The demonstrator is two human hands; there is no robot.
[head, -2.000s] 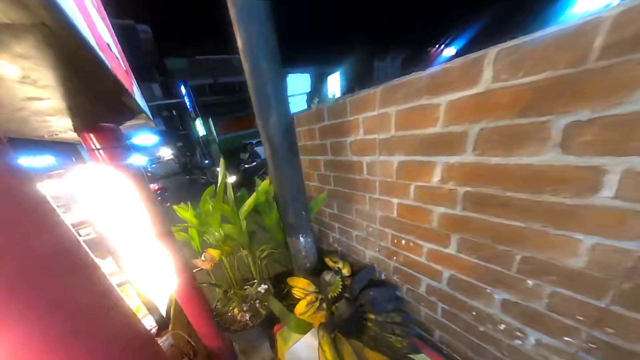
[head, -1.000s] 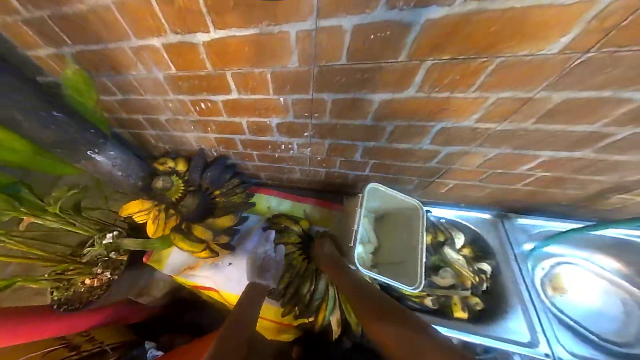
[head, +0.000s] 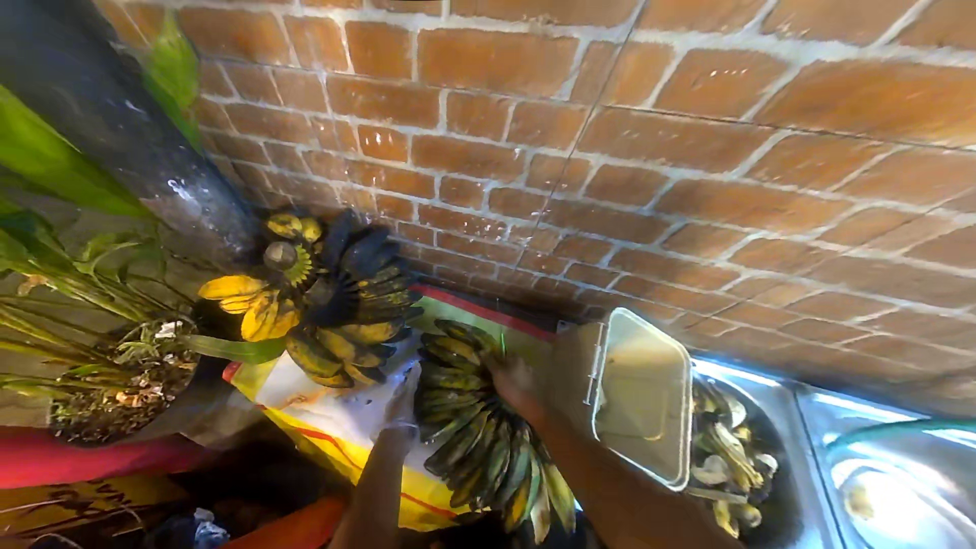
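Note:
A large bunch of dark green and blackened bananas (head: pixel 488 435) lies on a yellow, white and red plastic sheet (head: pixel 328 442). My right hand (head: pixel 507 381) is at the upper right of this bunch, its fingers curled over the stem side. Against the bunch's left edge is my left hand (head: pixel 404 396), over the white part of the sheet; it looks pale, perhaps gloved or bagged, and its fingers are blurred. To the left sit more bananas, yellow ones (head: pixel 259 305) and very dark ones (head: pixel 366 267), close to the wall.
A brick wall (head: pixel 503 145) runs behind. To the right are an upright-rimmed plastic container (head: pixel 644 396), a sink basin holding peels (head: pixel 732 450) and a second steel basin (head: pixel 877 488) with a green hose (head: pixel 900 431). A dark post (head: pixel 152 130) and potted plant (head: pixel 130 374) stand left.
The view has swung down and right from the street and wall since two seconds ago. Both hands remain at the green banana bunch, much as one second ago.

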